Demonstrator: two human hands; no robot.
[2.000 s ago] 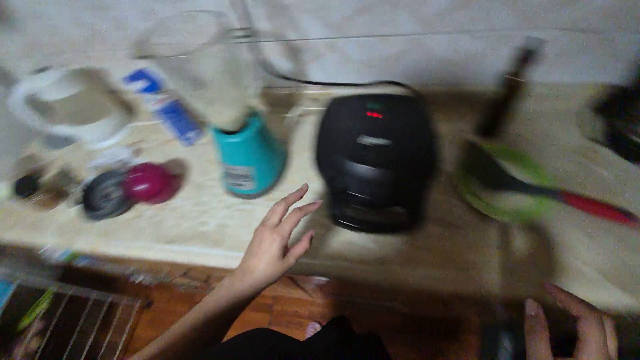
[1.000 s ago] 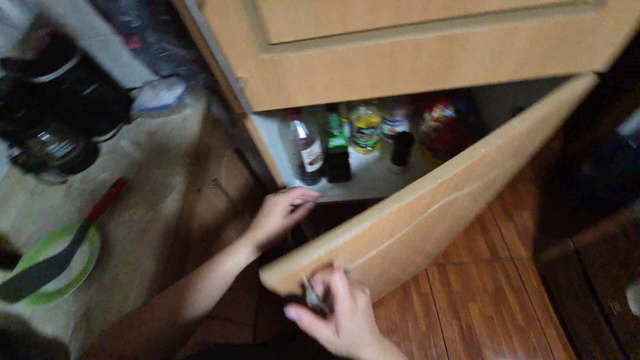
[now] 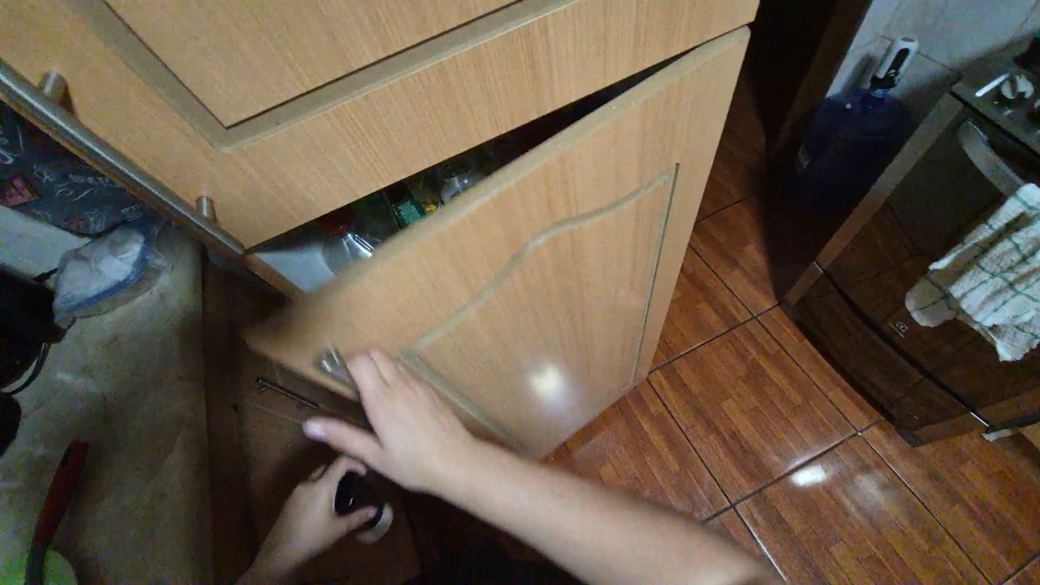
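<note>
My right hand (image 3: 402, 422) lies against the wooden cabinet door (image 3: 561, 268) beside its small metal handle (image 3: 331, 363), fingers on the door's face and thumb apart. The door stands partly open; bottles (image 3: 349, 244) show in the gap behind its top edge. Below and to the left, my left hand (image 3: 321, 508) is closed around a small dark container (image 3: 361, 508) with a pale end. What the container holds cannot be told.
On the left counter (image 3: 138, 406) are a plastic bag (image 3: 106, 264) and a red-handled utensil (image 3: 61, 496). A long metal handle (image 3: 122, 154) runs down the tall cabinet. At right stand an oven (image 3: 902, 325) with a checked towel (image 3: 991, 268) and a blue water jug (image 3: 853, 146).
The cabinet door has swung closer to shut, with my right hand at its handle. My left hand, empty at the cabinet opening a second ago, now holds the dark container. The view has shifted right.
</note>
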